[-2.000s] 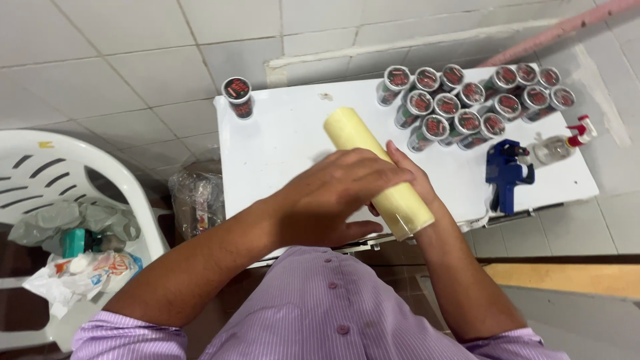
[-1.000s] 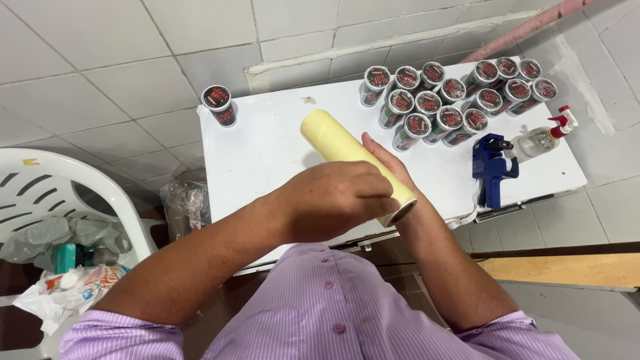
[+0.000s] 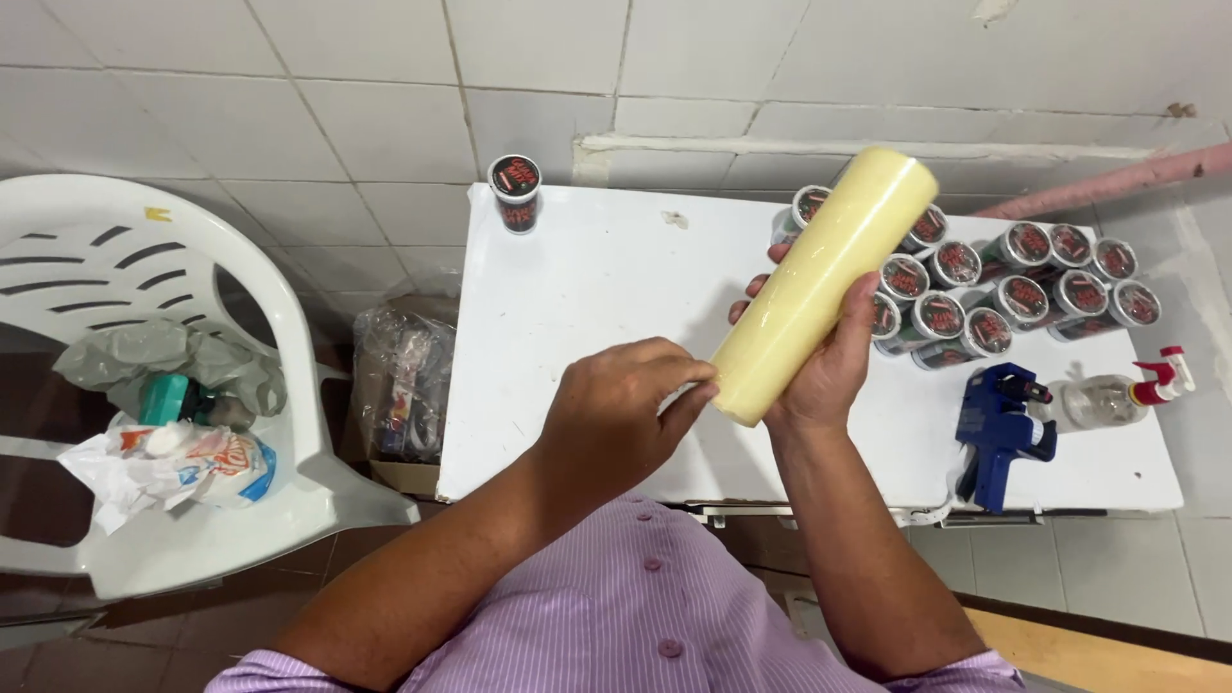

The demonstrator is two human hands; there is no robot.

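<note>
A pale yellow roll of plastic film (image 3: 823, 289) is held tilted above the white tabletop (image 3: 587, 289). My right hand (image 3: 828, 366) grips it from beneath and the right side, fingertips showing at its far left edge. My left hand (image 3: 630, 409) pinches with thumb and forefinger at the lower left end of the roll, where the film's edge may be; that edge is too fine to make out. Several lidded cups with dark printed labels (image 3: 938, 315) stand behind and to the right of the roll, some partly hidden by it. One similar cup (image 3: 516, 192) stands alone at the back left corner.
A blue price-label gun (image 3: 996, 428) and a clear spray bottle with a red and white head (image 3: 1102, 399) lie at the table's right. Left of the table are a box wrapped in plastic (image 3: 409, 385) and a white plastic chair (image 3: 298, 385) holding bags. A tiled wall (image 3: 539, 58) runs behind.
The roll has turned so its far end points up and right instead of up and left. My left hand has moved from on top of the roll to its lower left end.
</note>
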